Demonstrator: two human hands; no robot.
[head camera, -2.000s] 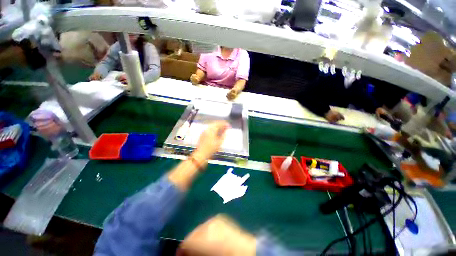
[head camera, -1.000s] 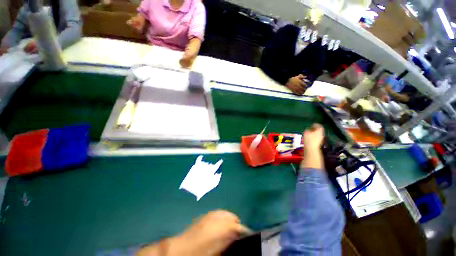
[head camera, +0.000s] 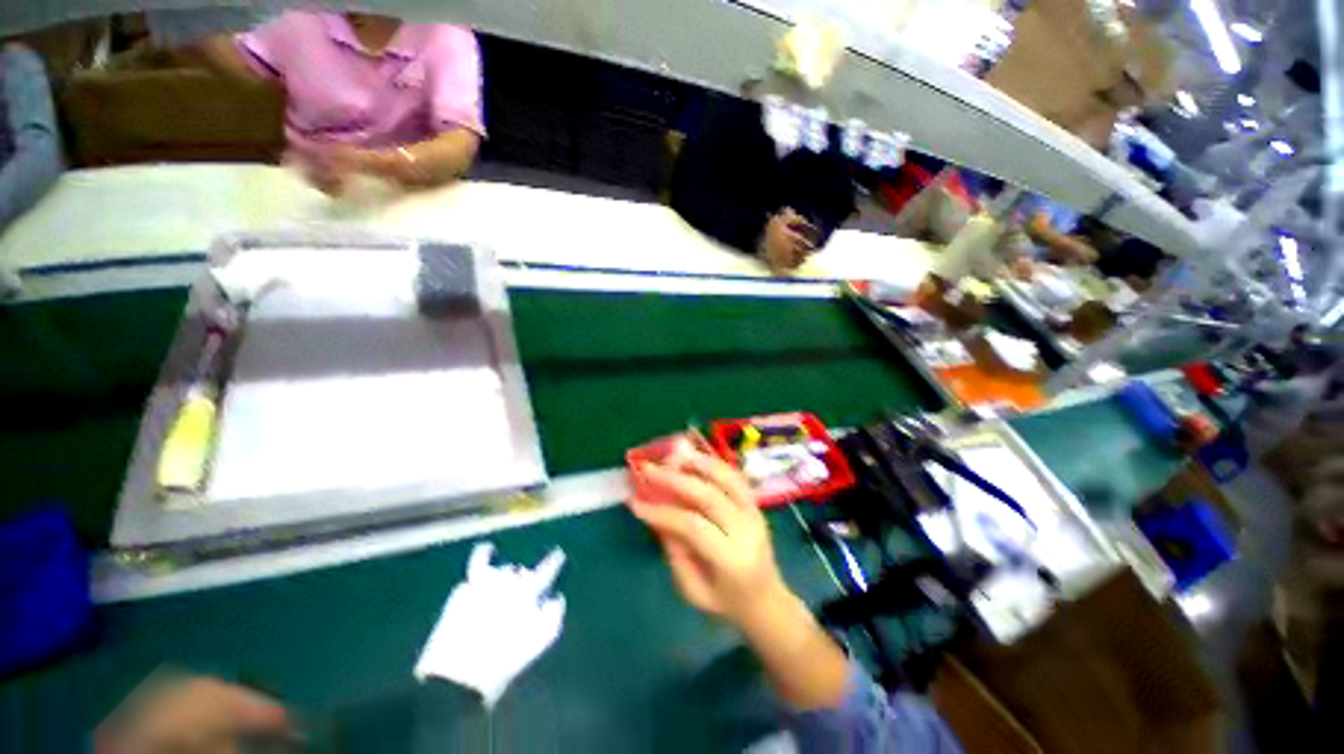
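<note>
My right hand (head camera: 715, 533) is over the near side of the shallow red parts bin (head camera: 659, 454), its fingers covering much of it. Whether they grip the bin or something in it, I cannot tell. The dispensing bottle cannot be made out. My left hand (head camera: 192, 716) is blurred at the bottom left edge, low over the green surface; its grip is unclear. A white work glove (head camera: 492, 625) lies flat on the green surface between my hands. The red tool bin (head camera: 783, 458) with yellow-black and white items stands just right of the parts bin.
A framed tray (head camera: 339, 386) with a yellow-handled tool and dark grey block lies at left. A blue bin (head camera: 42, 589) is at the left edge. A black stand with cables (head camera: 899, 516), a white board (head camera: 1017, 508) and a brown carton (head camera: 1098, 663) are at right. People sit opposite.
The view has swung to the right. My right hand has moved from beside the black stand back left to the red parts bin. My left hand has shifted to the lower left.
</note>
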